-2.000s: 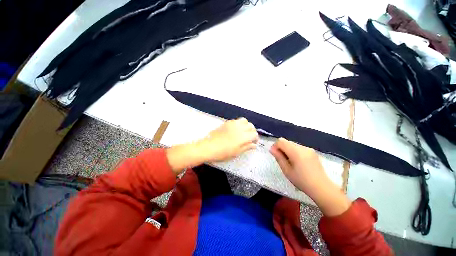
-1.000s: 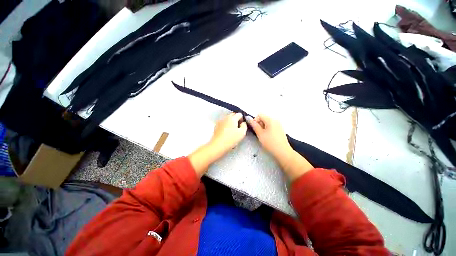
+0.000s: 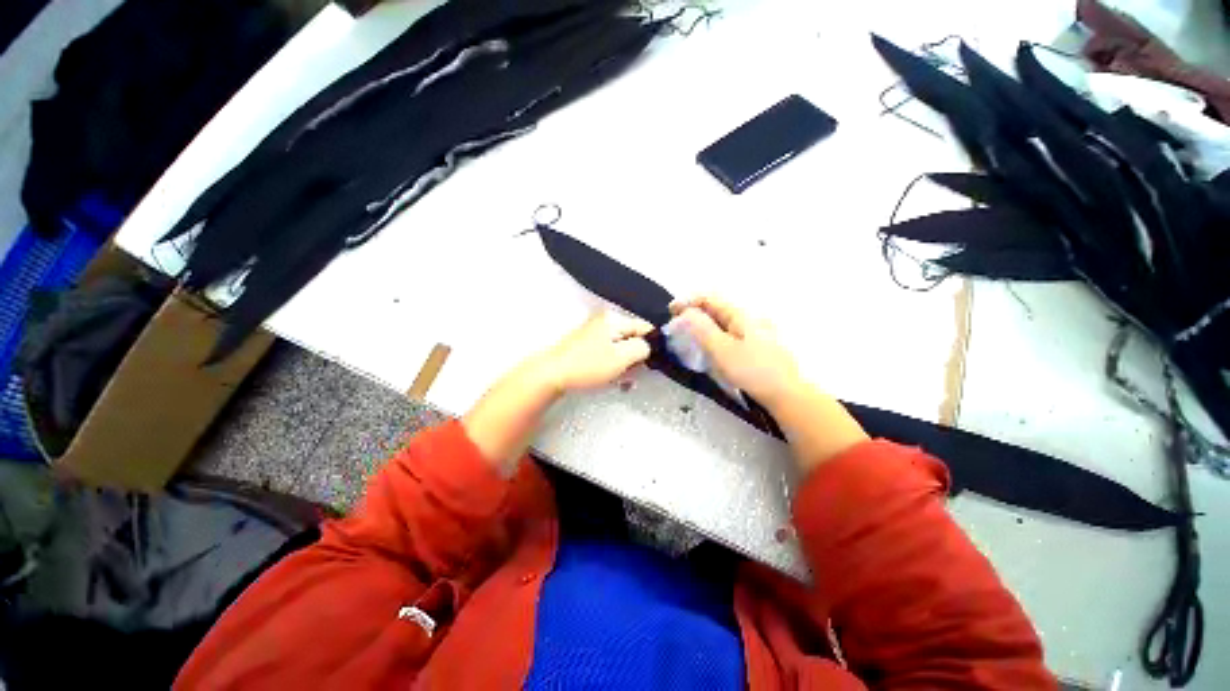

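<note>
A long black cloth strip (image 3: 1032, 473) with pointed ends lies slantwise along the near part of the white table, one tip at upper left with a thread loop, the other at right near the shears. My left hand (image 3: 594, 354) pinches the strip's near edge at mid-length. My right hand (image 3: 739, 348) is beside it, its fingers on the strip and on a pale, thin layer (image 3: 691, 343) showing at the edge. My right hand and wrist hide part of the strip.
A pile of black strips (image 3: 391, 122) lies at left, another pile (image 3: 1079, 203) at right. A phone (image 3: 766, 142) lies at the back middle. Black shears (image 3: 1176, 614) lie at the right edge. A cardboard box (image 3: 162, 392) and blue crate (image 3: 54, 297) stand left of the table.
The strip's left part was narrow and bunched a second ago and now lies wider and flatter, its tip shifted right. The pale layer now shows at my right fingers. My hands stay close together.
</note>
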